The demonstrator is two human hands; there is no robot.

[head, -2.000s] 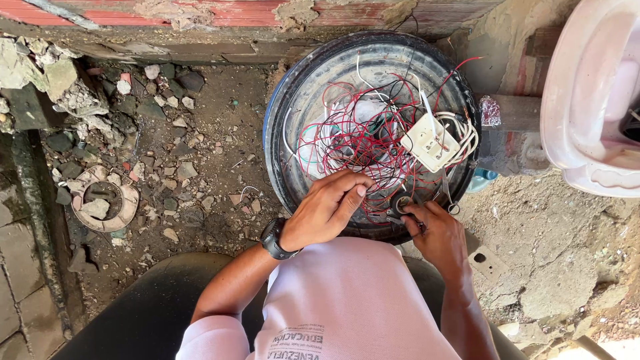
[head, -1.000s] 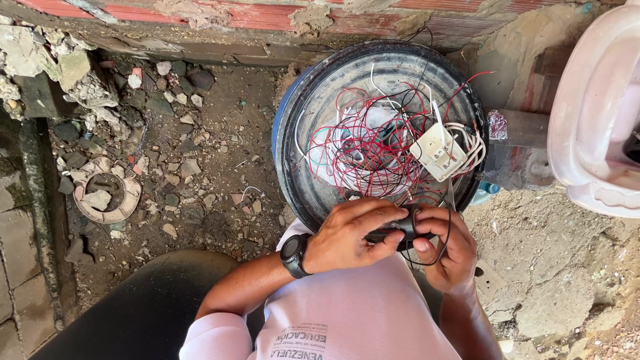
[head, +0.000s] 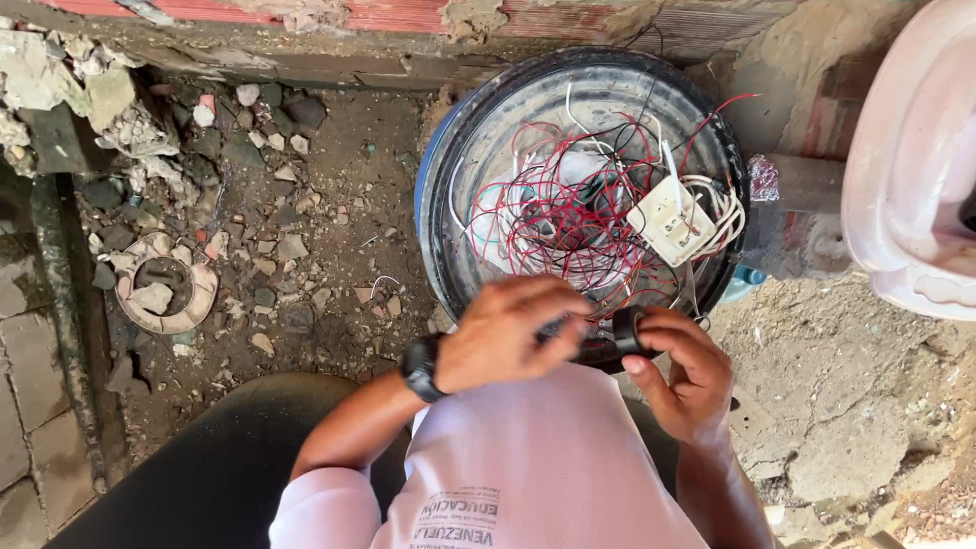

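Note:
My left hand (head: 511, 328), with a black watch on the wrist, is blurred at the lower rim of an upturned-looking dark round lid or drum top (head: 450, 259). A small dark object (head: 550, 329), too blurred to name, sits between its thumb and fingers. Just to the right, my right hand (head: 686, 366) grips a roll of black electrical tape (head: 629, 329). Above both hands lies a tangle of thin red, black and white wires (head: 572, 213). A cream plastic electrical box (head: 671, 221) rests at its right, beside coiled white cable (head: 728, 213). A metal tool (head: 690, 290) is partly hidden near my right fingers.
A brick wall (head: 396, 15) runs behind the drum. Rubble (head: 290, 248) and a broken ring-shaped piece (head: 166, 284) lie on the ground at left. At the right are a pale pink plastic basin (head: 877, 168), crumpled foil (head: 763, 178) and cracked concrete (head: 831, 419).
One second ago my hands were together around a black object at the drum's lower edge; now they are apart. Two seconds ago my left hand was over the wires.

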